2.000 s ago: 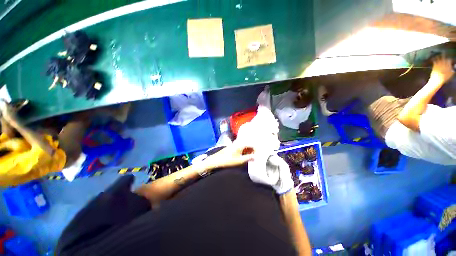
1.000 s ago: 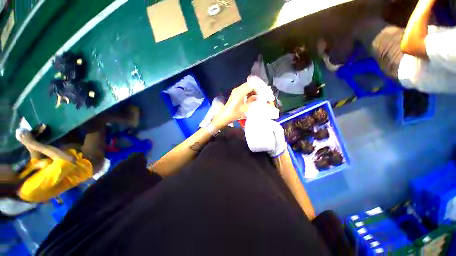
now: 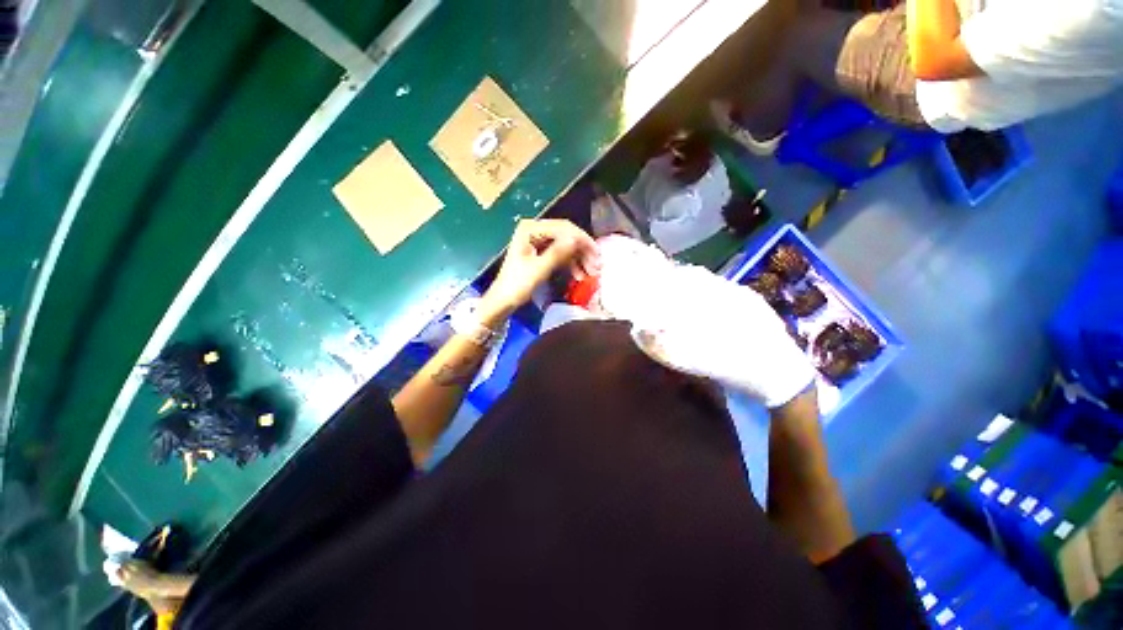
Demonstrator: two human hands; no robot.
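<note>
My left hand (image 3: pixel 542 261) is bare, with a pale wristband and a forearm tattoo. Its fingers are curled, and the fingertips meet the tip of the white glove. Whether a small thing is pinched there cannot be told. My right hand (image 3: pixel 720 322) wears the white work glove and reaches in from the right. The glove is overexposed, so its fingers and anything in them do not show clearly. Both hands are in front of my dark shirt, below the bench edge. A patch of the red stool (image 3: pixel 583 291) shows between them.
The green bench (image 3: pixel 277 246) bears a bare cardboard pad (image 3: pixel 388 197), another with a white ring (image 3: pixel 485 143) and thin sticks, and black bundles (image 3: pixel 203 412). A lined blue tray (image 3: pixel 872 322) with brown bundles stands at right. Stacked blue bins (image 3: pixel 1004 492) are lower right. Workers sit at both sides.
The view has turned, and the bench now slopes steeply. My left hand has moved from over the glove to its left. The rounded white roll shape at my gloved hand no longer shows.
</note>
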